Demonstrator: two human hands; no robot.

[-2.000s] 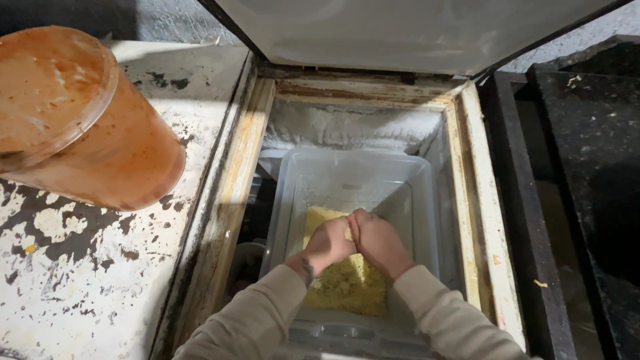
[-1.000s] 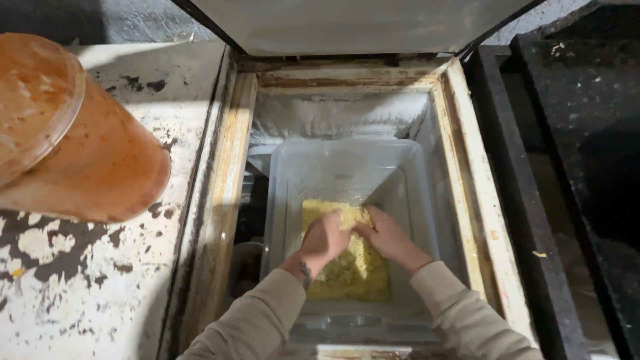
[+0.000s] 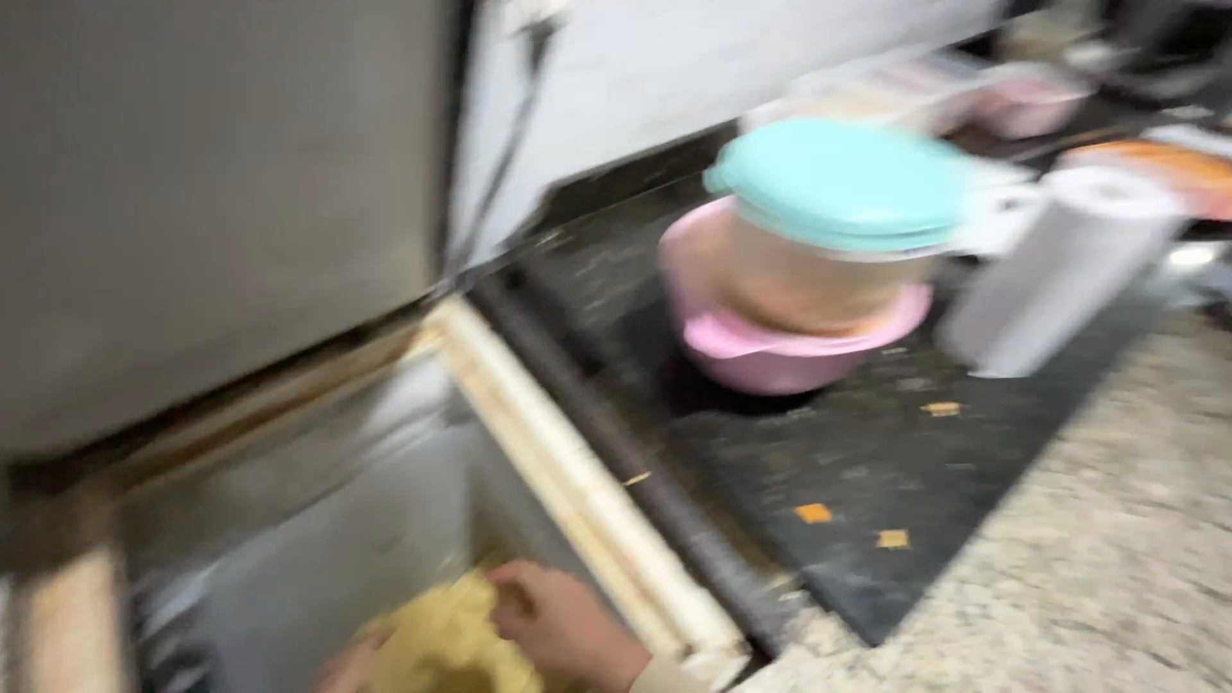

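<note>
Both my hands are down inside an open chest freezer, at the bottom of the blurred head view. My right hand (image 3: 558, 621) touches the right edge of a yellow crumbly mass (image 3: 448, 630), its fingers curled. My left hand (image 3: 354, 664) is at the mass's left side, mostly cut off by the lower edge of the frame. The yellow mass lies in a translucent plastic tub (image 3: 318, 549) within the freezer. Whether either hand grips any of it cannot be told through the blur.
The freezer's raised lid (image 3: 212, 192) stands at the left. On the black stone counter (image 3: 770, 462) are a pink bowl (image 3: 789, 361) holding a turquoise-lidded container (image 3: 847, 183), a white paper roll (image 3: 1064, 269) and small orange bits (image 3: 813, 513). The freezer's worn rim (image 3: 577, 472) borders the counter.
The view has swung far to the right, bringing the counter and bowl into sight. My hands, together over the yellow mass two seconds ago, are now apart at its sides.
</note>
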